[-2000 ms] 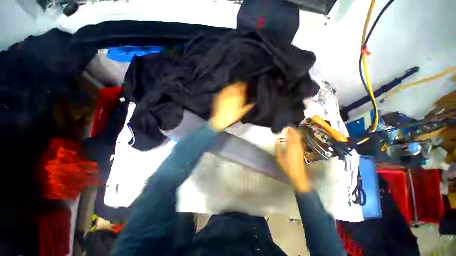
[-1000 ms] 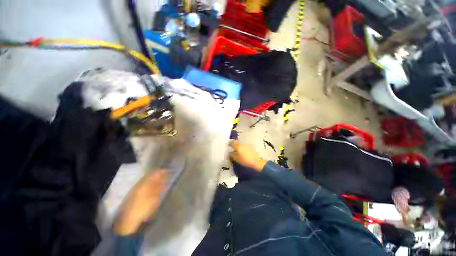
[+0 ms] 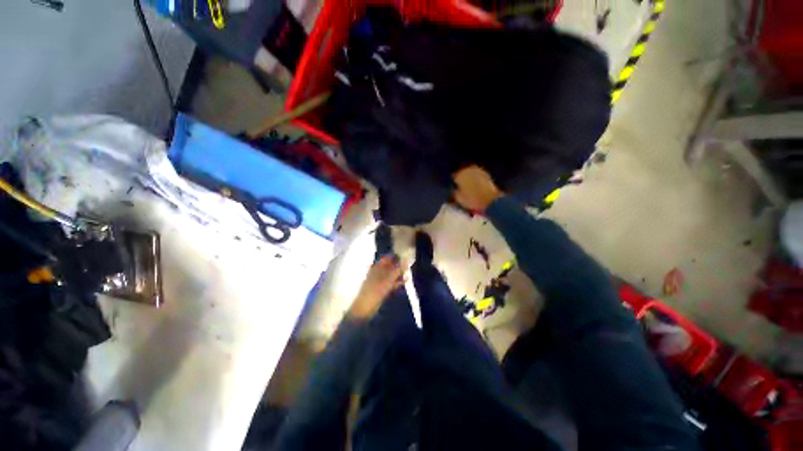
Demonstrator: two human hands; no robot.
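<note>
A large black heap of garments or cloth (image 3: 519,97) lies over a red crate (image 3: 321,62), with small white cords at its left part. My right hand (image 3: 475,188) is at the near edge of the heap, its fingers closed on the black cloth. My left hand (image 3: 380,280) is lower and to the left, in front of my legs, apart from the heap. It is blurred, and whether it holds anything cannot be told.
The white-covered table (image 3: 211,352) is on the left, with black scissors (image 3: 275,218) beside a blue panel (image 3: 255,172). The iron's metal rest (image 3: 141,264) is at far left. Yellow-black tape (image 3: 636,57) marks the floor. Red crates (image 3: 674,335) stand at lower right.
The view has turned right, away from the table to the black heap over the crate. My right hand has reached forward and taken hold of its edge. My left hand has left the table.
</note>
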